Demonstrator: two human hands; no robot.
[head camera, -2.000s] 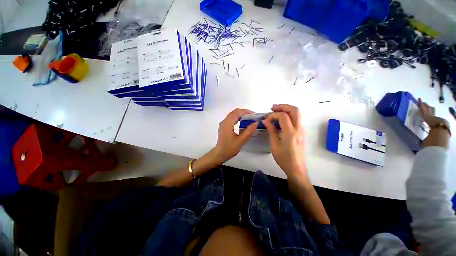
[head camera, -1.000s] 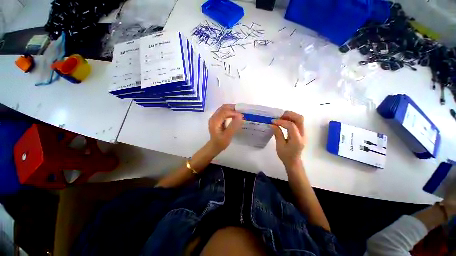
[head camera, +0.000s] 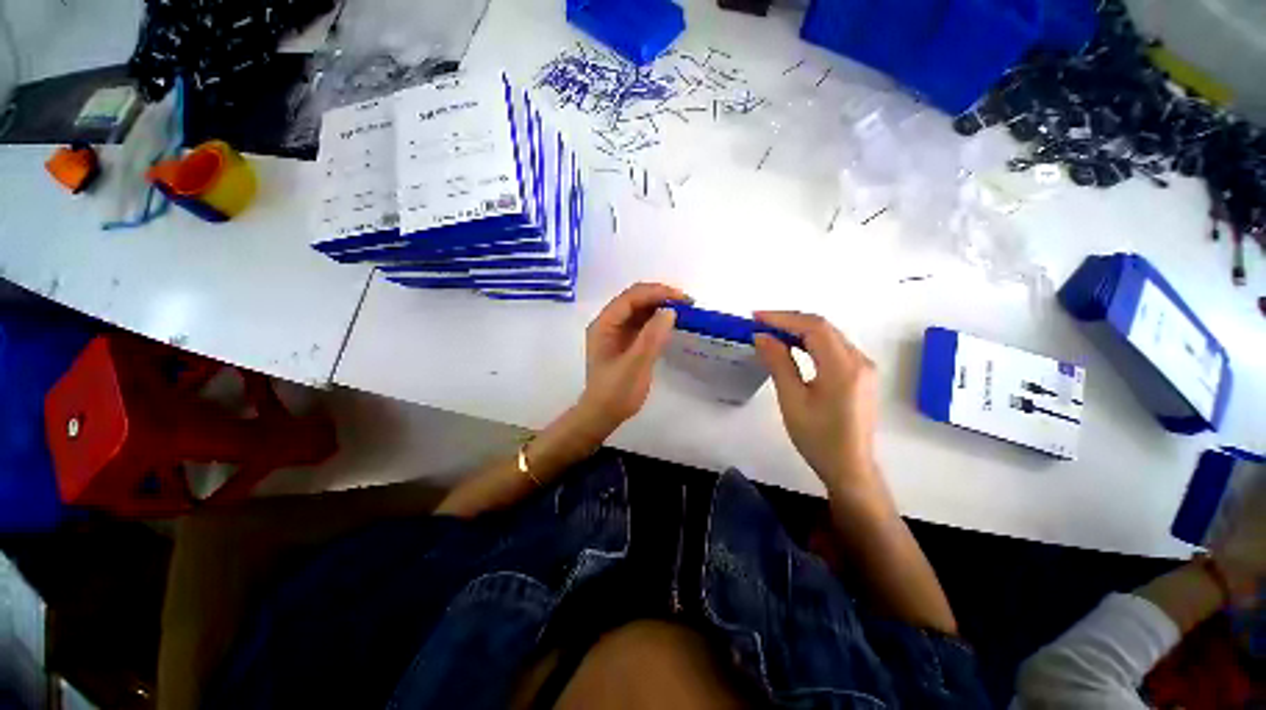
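A retail box (head camera: 715, 369) stands upright at the table's front edge, its printed white face towards me and its narrow blue end flap (head camera: 714, 323) on top. My left hand (head camera: 628, 355) holds its left top corner with thumb and fingers. My right hand (head camera: 825, 391) holds its right top corner, fingertips on the blue flap. The box's far side is hidden. A stepped stack of boxes (head camera: 456, 160) lies to the left, text faces up. One box (head camera: 1016, 397) lies to the right, picture face up.
Leaning boxes (head camera: 1170, 352) lie farther right, near a coworker's hand and sleeve (head camera: 1127, 641). Dark slivers (head camera: 615, 86), a blue tray (head camera: 628, 25), blue bins (head camera: 927, 42) and black cable heaps (head camera: 1097, 118) lie at the back. A tape roll (head camera: 214, 180) and red stool (head camera: 114, 427) are left.
The white flap that stood up above the blue strip no longer shows; the blue end now lies across the box top. The coworker's hand has moved from the leaning boxes to the lower right.
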